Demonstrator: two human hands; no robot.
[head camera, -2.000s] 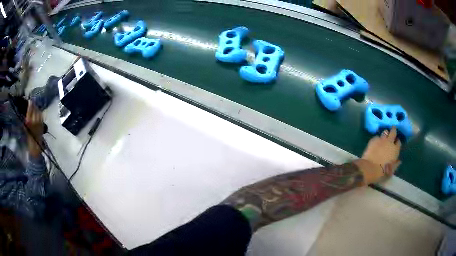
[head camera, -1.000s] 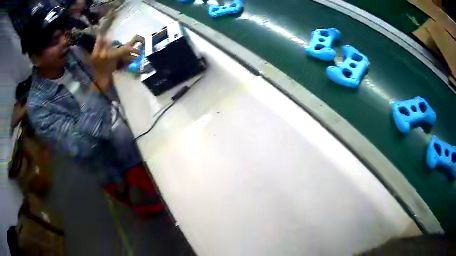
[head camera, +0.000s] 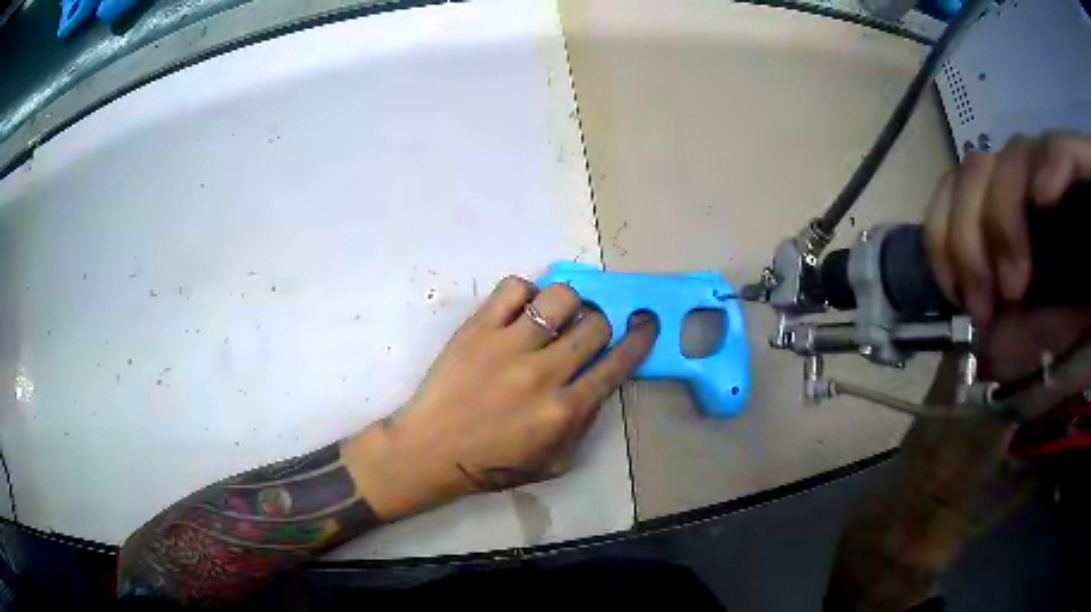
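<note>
A blue controller housing (head camera: 714, 373) lies on the bench across the seam between its white and tan parts. My left hand (head camera: 520, 389) holds it down on its left side, with fingers over the openings. My right hand (head camera: 1005, 227) is wrapped around the black body of the power screwdriver (head camera: 906, 273), held sideways at the right. The metal feed head (head camera: 790, 281) points left, its tip at the housing's upper right corner. I cannot tell whether the tip touches. The hose (head camera: 883, 138) rises from the head to the upper right.
The white bench top (head camera: 287, 215) and tan bench top (head camera: 742, 132) carry small dark specks. A pale grey case (head camera: 1017, 72) with vents stands at the upper right. Part of the belt (head camera: 48, 90) with blue housings (head camera: 86, 24) shows at the upper left. A thin tube loops below the driver.
The view has swung from the belt and the seated worker to the bench. My left hand, earlier on a housing on the belt, now holds one on the bench. My right hand and the screwdriver have appeared.
</note>
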